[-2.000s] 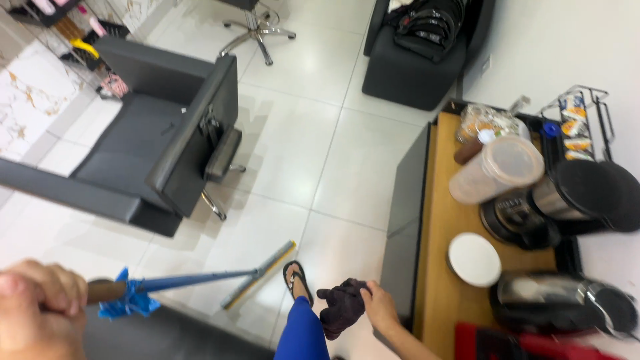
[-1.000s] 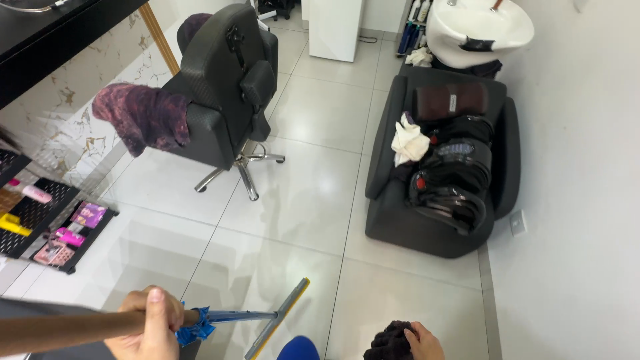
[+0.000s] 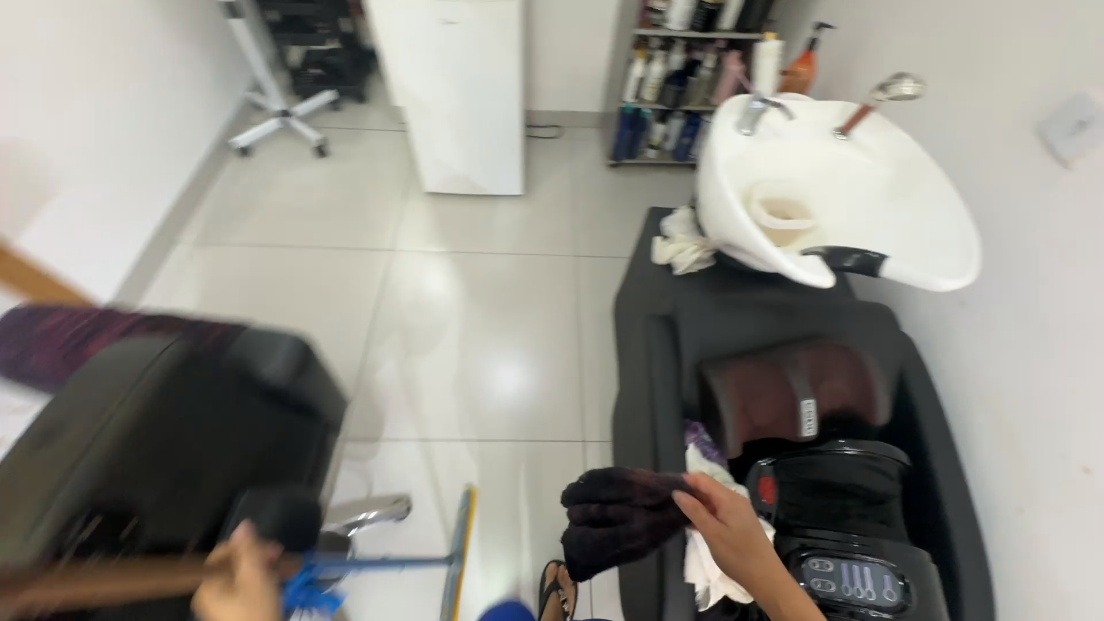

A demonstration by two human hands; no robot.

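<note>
My left hand, blurred at the bottom left, is closed around the wooden handle of a floor squeegee. Blue plastic is tied on the pole just past the hand. The squeegee head, with a yellow edge, lies on the tiled floor near my sandalled foot. In my right hand a bunched dark cloth, black to deep purple, is pinched at one end and hangs over the edge of the black wash chair. White cloth lies beneath that hand.
The black wash chair on the right holds a black massager and stands before a white wash basin. A black salon chair is at the left. Further back are a white cabinet, a bottle shelf and a wheeled stand.
The view has moved forward past the coffee counter to the wash chair and basin. My left hand still holds the pole and my right hand the dark cloth, now beside the wash chair.
</note>
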